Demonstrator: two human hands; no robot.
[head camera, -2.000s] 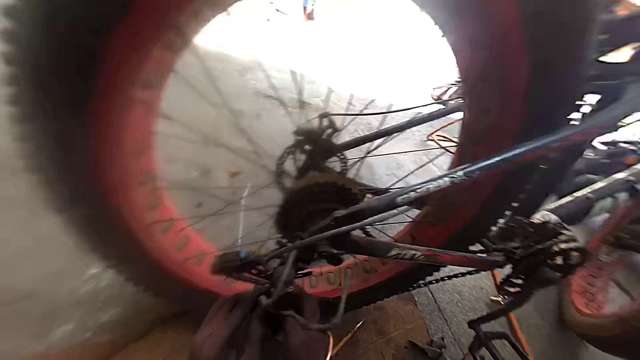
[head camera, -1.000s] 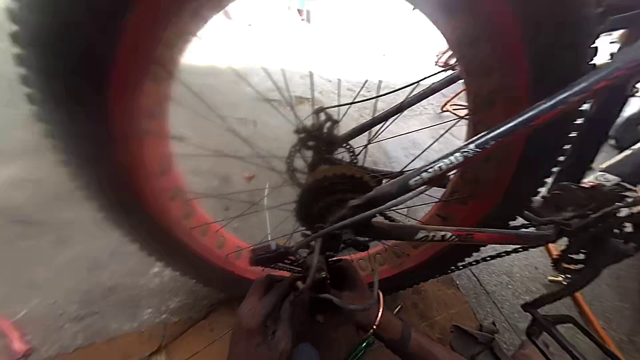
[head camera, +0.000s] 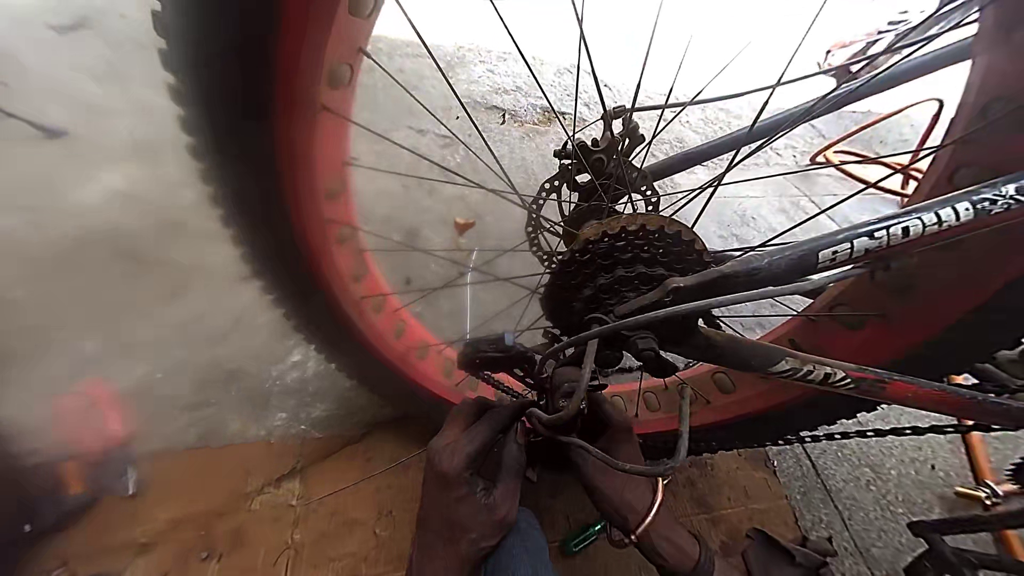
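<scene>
My left hand (head camera: 472, 472) pinches a thin inner cable wire (head camera: 364, 478) at the rear derailleur (head camera: 564, 392); the wire's free end trails left over cardboard. My right hand (head camera: 612, 460) is behind the derailleur and its guard, touching it from the right; its fingers are mostly hidden. Above both hands is the rusty rear cassette (head camera: 632, 272), with the disc brake rotor (head camera: 540, 216) behind it. A black cable housing (head camera: 680, 432) loops down over my right hand. The bicycle's red-rimmed fat wheel (head camera: 320, 200) surrounds these parts.
Brown cardboard (head camera: 200, 512) lies below the wheel. A green-handled tool (head camera: 584, 538) lies by my right wrist. The chain (head camera: 896, 432) and a pedal (head camera: 960, 524) are at right. An orange hose or cable (head camera: 872, 160) lies beyond the wheel. A blurred red object (head camera: 92, 416) is at left.
The view has moved closer to the derailleur. My left hand's fingers have come together at its left side, and the green-handled tool shows more fully.
</scene>
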